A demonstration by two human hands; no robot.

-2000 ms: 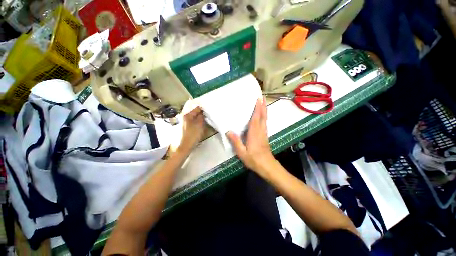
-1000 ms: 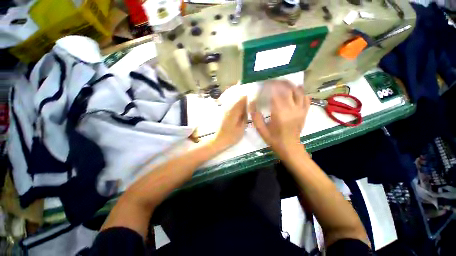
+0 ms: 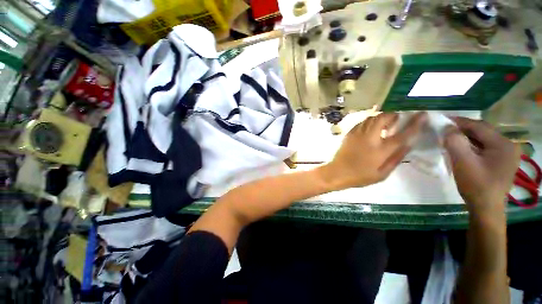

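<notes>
A small white piece (image 3: 432, 138), blurred, is between my two hands to the right of the needle area, in front of the green panel. My right hand (image 3: 484, 155) pinches its right side. My left hand (image 3: 374, 148) is at its left side with the fingers extended over it; whether they grip it is blurred. The presser foot (image 3: 334, 116) is left of my left hand, brightly lit. A white garment piece with navy stripes (image 3: 235, 127) lies heaped left of the needle.
The sewing machine (image 3: 371, 44) with its green panel (image 3: 457, 83) stands behind my hands. Red-handled scissors (image 3: 525, 181) lie at the right edge. A yellow box (image 3: 178, 21) is at the back left. The table has a green front edge (image 3: 368, 212). More garment pieces (image 3: 132, 228) hang lower left.
The view has turned left, so machine and garments appear further right. The white piece, earlier a rounded sheet under my hands, now shows crumpled between them, with my hands further apart.
</notes>
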